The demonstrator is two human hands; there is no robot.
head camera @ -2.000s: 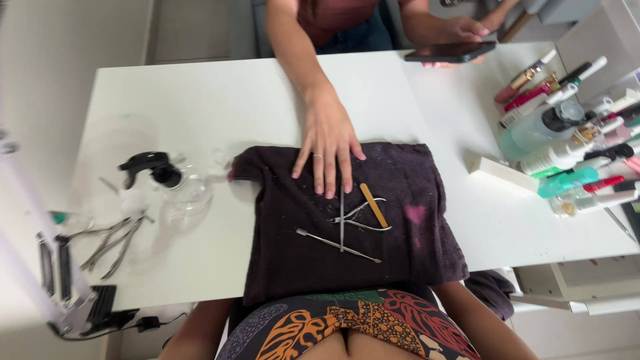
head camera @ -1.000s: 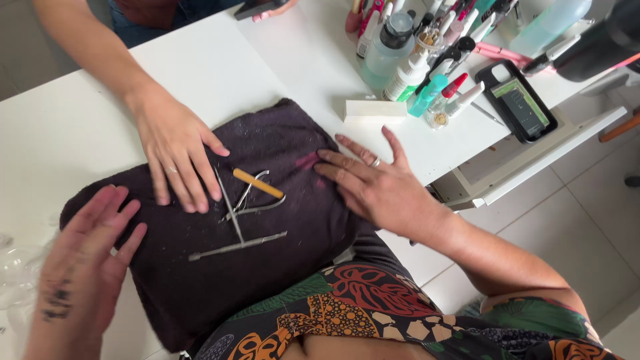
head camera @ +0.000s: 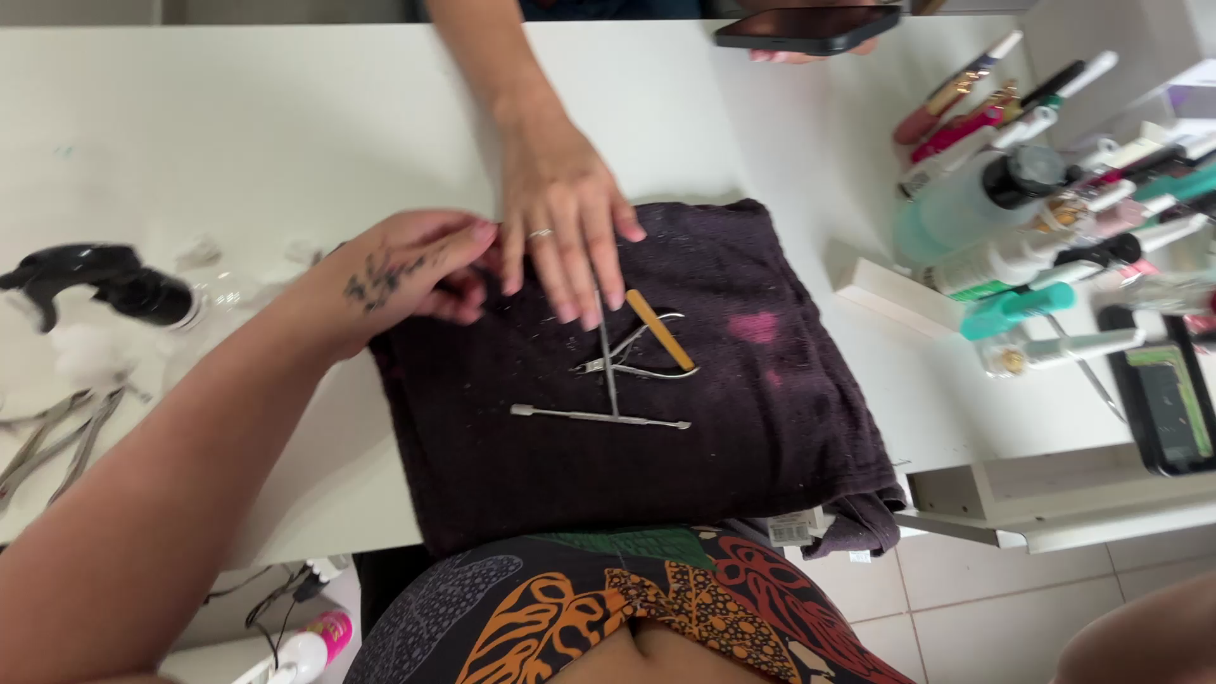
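Note:
My left hand (head camera: 423,271), with a tattoo on its back, is over the left back corner of a folded dark towel (head camera: 703,465); its fingers are curled and partly hidden, and whether they hold anything is unclear. Beside it another person's hand (head camera: 565,223) lies palm down on the towel, wearing a ring. My right hand is out of view; part of my right arm shows at the lower right. On the towel are cuticle nippers (head camera: 641,361), a short yellow nail file (head camera: 662,331), a thin metal tool (head camera: 606,366) across the nippers and a metal cuticle pusher (head camera: 600,416).
At left are a black spray-bottle head (head camera: 104,280) and metal nippers (head camera: 62,437). A white buffer block (head camera: 898,296), a bottle of bluish liquid (head camera: 978,204) and several polish bottles stand at right, near a black device (head camera: 1168,399). The other person holds a phone (head camera: 807,30). A drawer (head camera: 1035,494) is open.
My right hand has left the towel and gone out of view. My left hand has moved close beside the other person's hand. The view has swung since the last frame.

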